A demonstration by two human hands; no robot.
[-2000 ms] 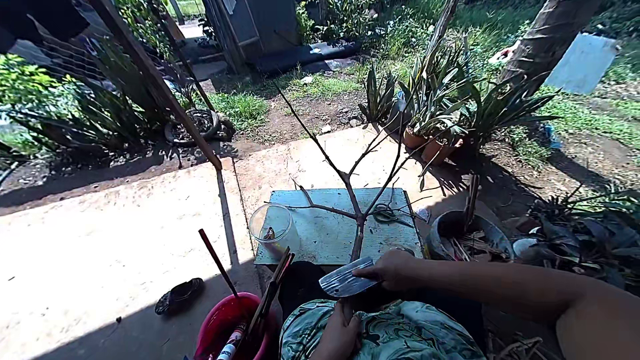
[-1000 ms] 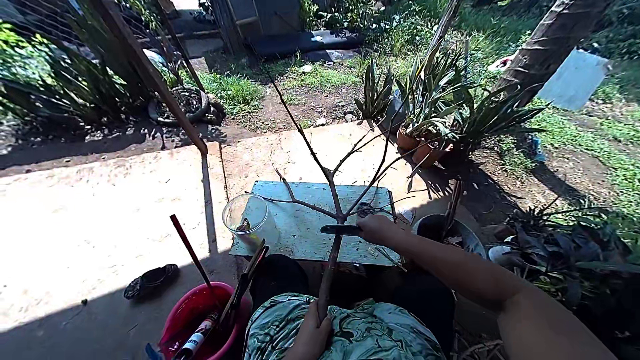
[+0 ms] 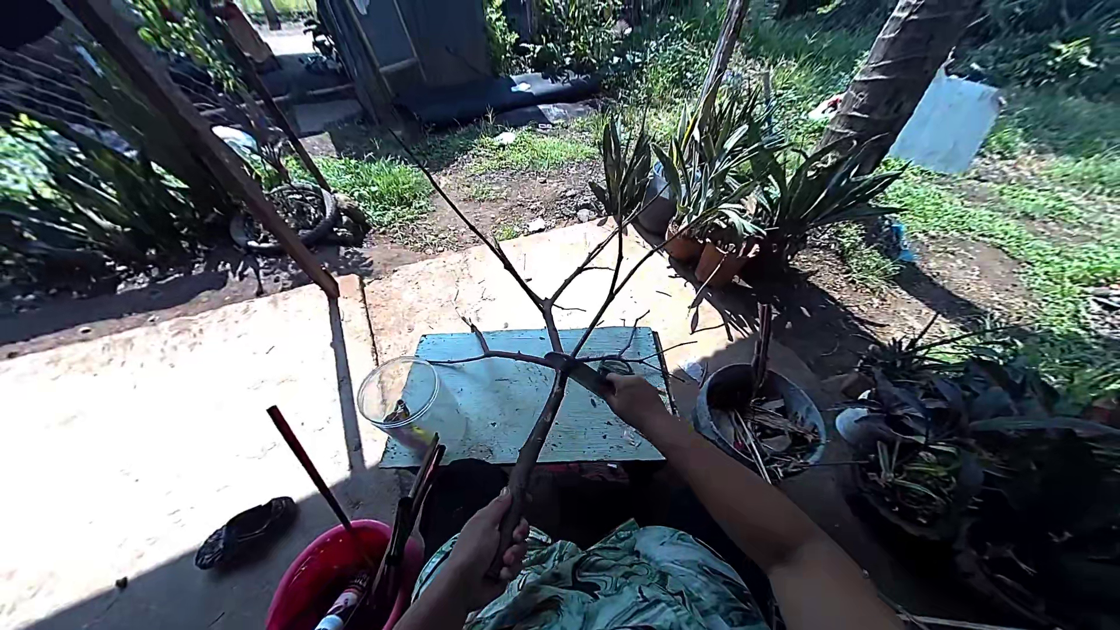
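Observation:
My left hand point(image 3: 490, 547) grips the thick lower end of a bare, forked branch point(image 3: 534, 429) above my lap. The branch leans up and away over a light blue board point(image 3: 490, 402), its thin twigs spreading beyond the board's far edge. My right hand point(image 3: 632, 398) is closed around a dark flat tool point(image 3: 588, 376), whose kind I cannot tell. The tool's far end meets or overlaps the branch at its fork. On the board's left side stands a clear plastic container point(image 3: 398, 394) with small items inside. Patterned green cloth covers my lap.
A red bucket point(image 3: 302, 573) holding sticks and a can is at lower left, near a dark object point(image 3: 245, 532) on the concrete. To the right stand a pot of dry sticks point(image 3: 818, 420) and dark leafy plants. Potted plants point(image 3: 722, 262) and a wooden post point(image 3: 219, 166) stand farther off.
The flat tool was held low near my lap two seconds ago; my right hand has brought it forward to the branch's fork. My left hand stays on the branch's lower part.

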